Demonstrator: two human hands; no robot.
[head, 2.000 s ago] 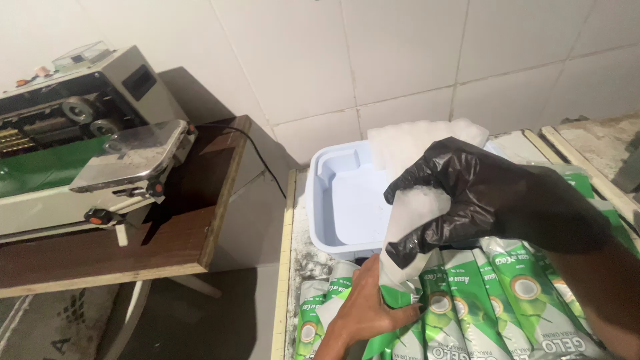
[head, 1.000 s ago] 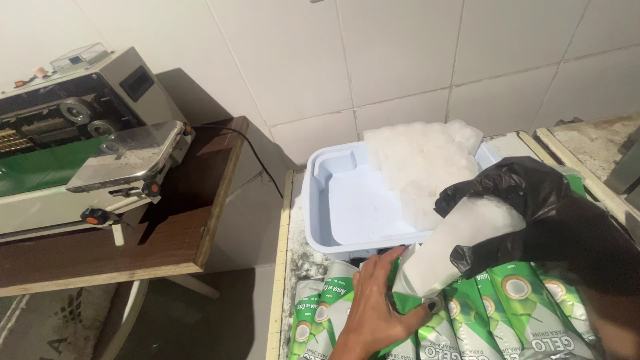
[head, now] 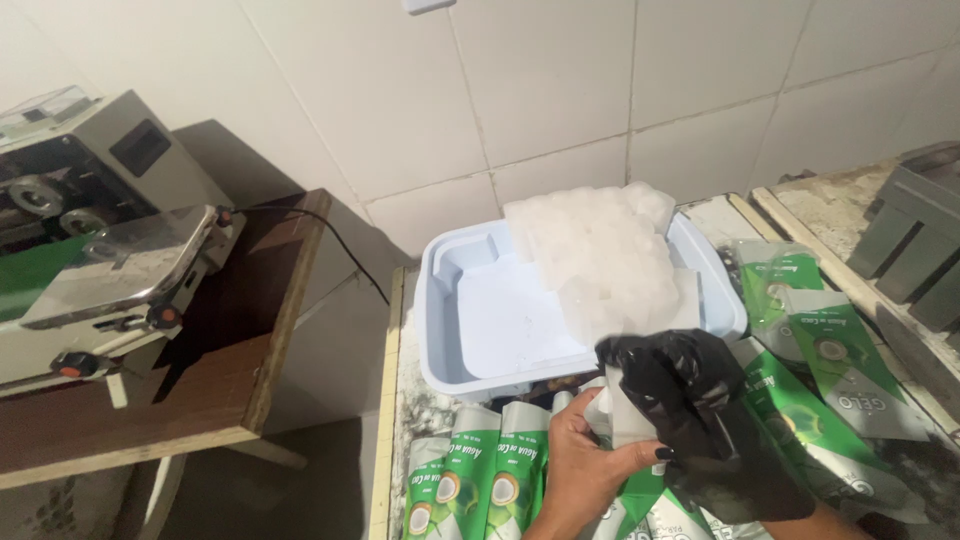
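Note:
My bare left hand [head: 581, 469] grips the upper part of a green and white printed plastic pouch [head: 640, 487]. My right hand [head: 679, 405], in a black plastic glove, holds a whitish, flat-sided piece [head: 626, 409] at the pouch's mouth; its fingertips are partly hidden. Just beyond both hands stands a light blue plastic tub [head: 439, 375], with a heap of white, frosty ice pieces [head: 607, 262] on its right side. Filled pouches [head: 517, 457] with coconut pictures lie side by side left of my left hand. Further pouches [head: 802, 420] lie to the right of my gloved hand.
A band sealing machine [head: 120, 277] with a metal plate and knobs stands on a brown wooden table [head: 247, 375] at the left. A black cable [head: 337, 240] runs down behind it. Grey plastic containers [head: 915, 225] sit at the right. A tiled wall [head: 555, 90] rises behind the tub.
My gloved hand has moved left from where it was a second ago, over the pouch at my left hand. The ice heap remains in the tub. The view has shifted slightly.

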